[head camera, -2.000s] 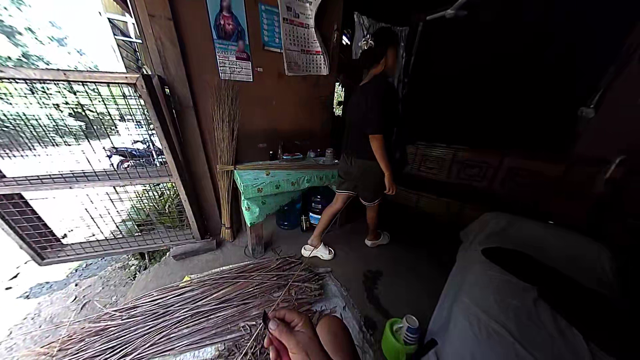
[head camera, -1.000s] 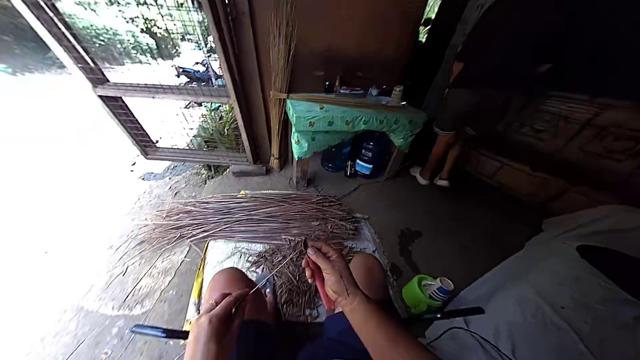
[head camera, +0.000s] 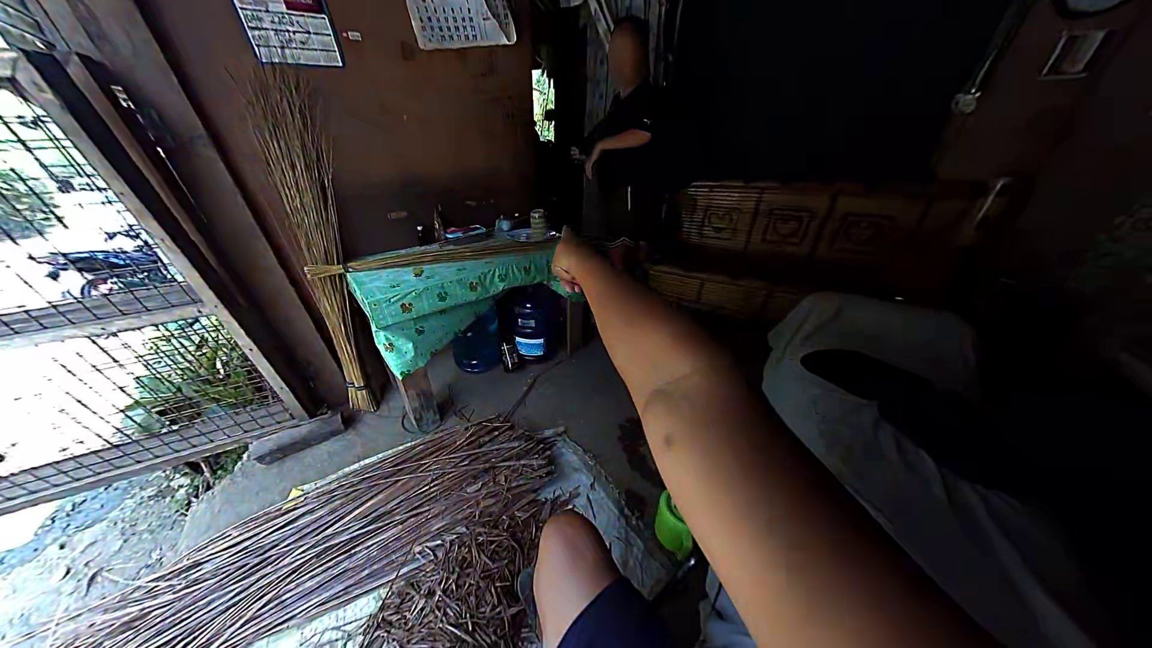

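My right hand [head camera: 572, 263] is at the end of my outstretched arm, in line with the right end of a table with a green patterned cloth [head camera: 450, 290]. One finger points forward; whether the palm holds anything is hidden. My left hand is out of view. Long thin brown sticks [head camera: 333, 531] lie in a heap on a pale sheet [head camera: 585, 486] before me, and short broken pieces [head camera: 450, 585] are piled beside my bare knee [head camera: 573, 549]. A bundle of thin sticks [head camera: 301, 180], tied around the middle, leans upright against the wall. More thin sticks [head camera: 441, 255] lie along the table.
A person [head camera: 625, 135] in dark clothes stands behind the table's right end. Blue water jugs [head camera: 533, 324] stand under it. A green container [head camera: 672, 526] is beside my arm, and a cloth-covered object [head camera: 864, 387] is on the right. A mesh gate [head camera: 135, 324] stands at left, a bamboo bench [head camera: 765, 216] behind.
My right arm has stretched out forward from over my lap, where that hand held something red. My left hand, earlier holding a thin stick, has left the view. The person now stands farther back.
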